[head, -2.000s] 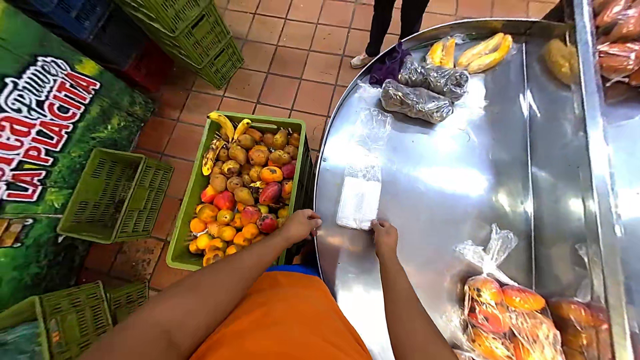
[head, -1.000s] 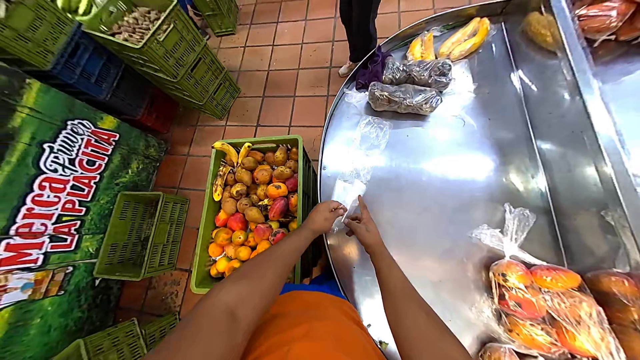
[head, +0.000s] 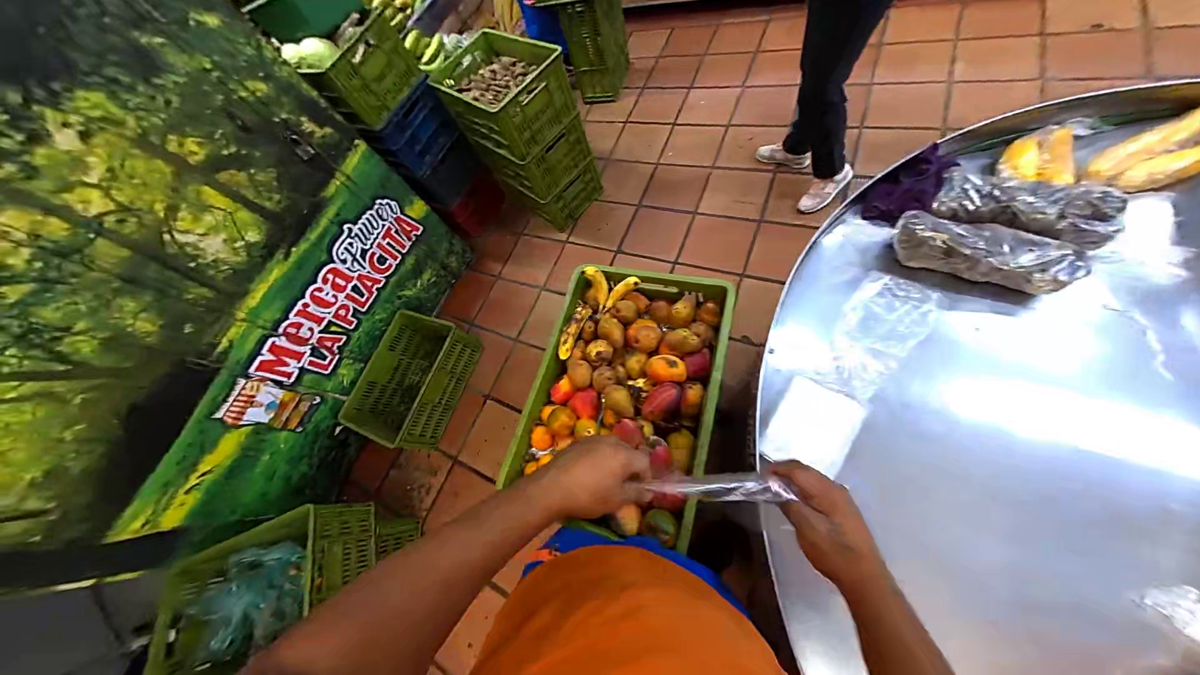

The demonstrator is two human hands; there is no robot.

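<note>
A clear plastic bag (head: 717, 487) is stretched into a narrow strip between my two hands. My left hand (head: 605, 476) holds its left end above the green crate of mixed fruit (head: 727, 342). The right end is pinched in my right hand (head: 825, 511), over the rim of the round metal table (head: 1012, 525). On the table beyond my right hand lie a stack of white sheets or bags (head: 814, 424) and a crumpled clear plastic bag (head: 881, 323).
Plastic-wrapped bundles (head: 989, 251), a purple cloth or net (head: 907, 185) and yellow plantains (head: 1148, 155) lie at the table's back. Green crates (head: 530, 117) are stacked behind, an empty-looking crate (head: 412, 380) stands left, and a person (head: 830, 89) stands beyond the table.
My hands have moved from over the table edge to the left, and a plastic strip is now stretched between them. The view has turned left.
</note>
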